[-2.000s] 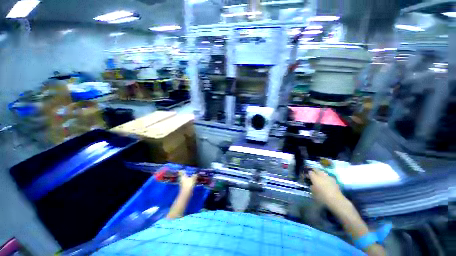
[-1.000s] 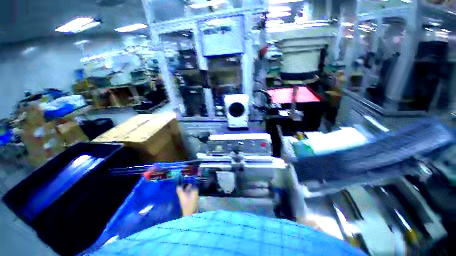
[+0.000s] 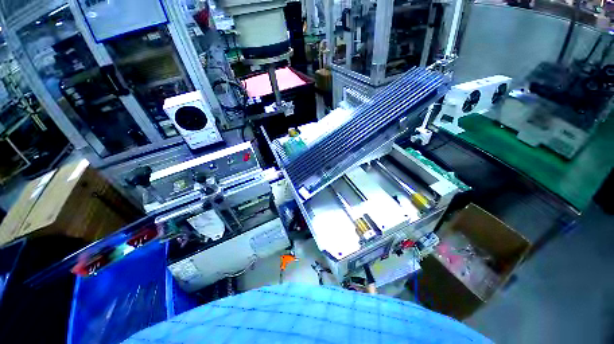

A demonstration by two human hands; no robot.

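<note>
A bank of long parallel dark and silver tubes (image 3: 377,124) lies slanted on the rack, right of centre. Under it is a white machine bed (image 3: 336,232) with metal rods and yellow-ended parts. My left hand is not in view. A small skin-toned patch (image 3: 370,287), perhaps a fingertip of my right hand, shows at the machine's lower front; the rest is hidden or too small to tell. At left, the tube track (image 3: 235,191) runs in front of the pale control panel (image 3: 202,168). Thin dark tubes (image 3: 60,265) reach left past red holders (image 3: 141,236) over the blue bin (image 3: 121,295).
An open brown carton (image 3: 498,235) with clear and pinkish contents stands at lower right. A closed carton (image 3: 54,201) is at left. A white fan (image 3: 191,119) and a red tray (image 3: 273,82) are behind the bench. An orange tool-like object (image 3: 287,261) lies low between the machines.
The view has swung right and down, bringing the tube rack, the machine under it and the open carton into the middle and right. My left hand has left the picture.
</note>
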